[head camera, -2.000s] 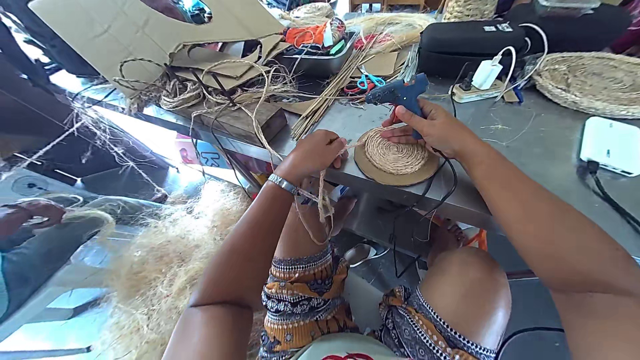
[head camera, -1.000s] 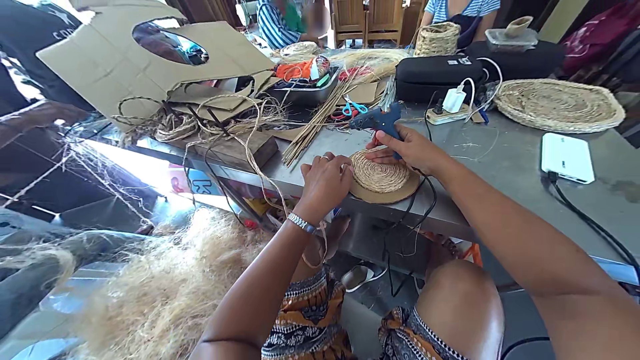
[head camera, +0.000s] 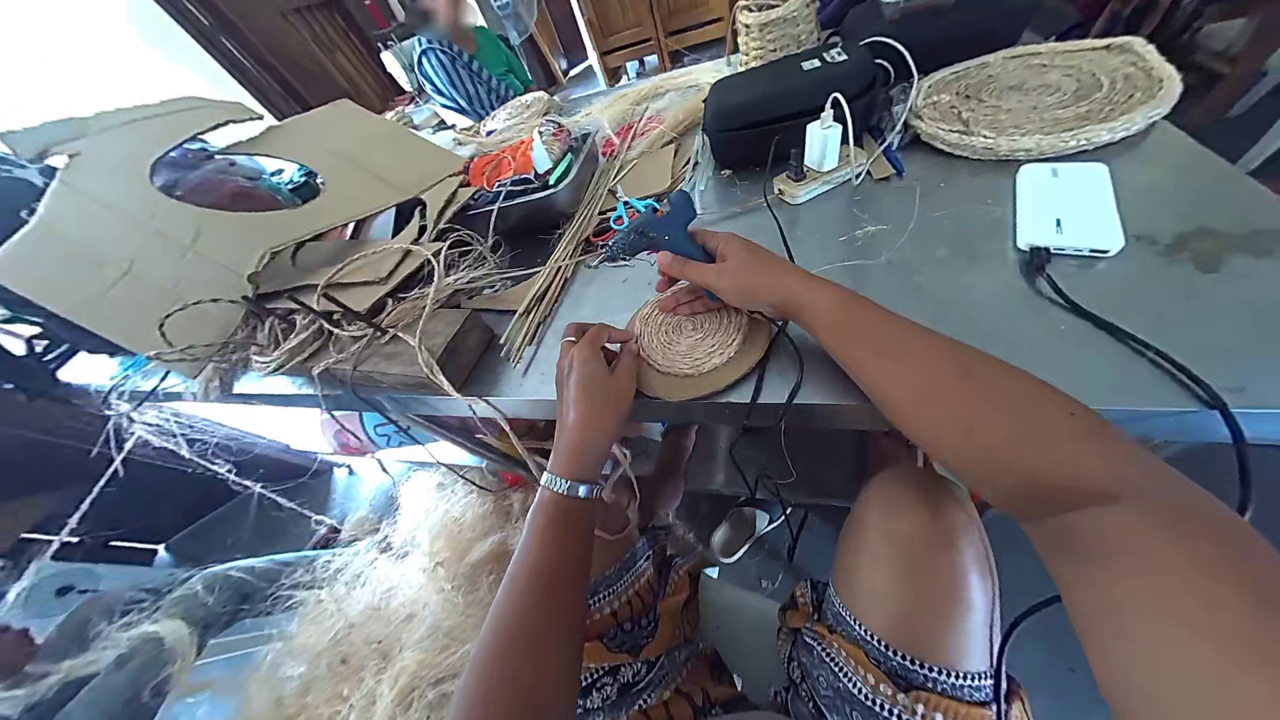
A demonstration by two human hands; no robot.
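Note:
A flat coil of natural fibre cord (head camera: pixel 688 338) lies on a round cardboard disc (head camera: pixel 705 385) at the table's near edge. My right hand (head camera: pixel 725 272) grips a blue glue gun (head camera: pixel 672 228) above the far side of the coil, its nozzle pointing left; some of its fingers rest on the coil. At the coil's left rim my left hand (head camera: pixel 597 370) pinches the cord with thumb and fingertips. A loose length of cord (head camera: pixel 628 480) hangs below the left wrist.
Left lie cut cardboard (head camera: pixel 330 170), tangled cord, a wooden block (head camera: pixel 430 350) and thin sticks (head camera: pixel 565 265). Behind are blue-handled scissors (head camera: pixel 630 210), a black case (head camera: pixel 785 100) and a power strip (head camera: pixel 820 180). Right are a woven mat (head camera: pixel 1045 98) and a white power bank (head camera: pixel 1070 210). Cables cross the table edge.
My left hand, away from the coil two seconds ago with cord hanging from it, has come in to the coil's rim. The right hand still holds the glue gun.

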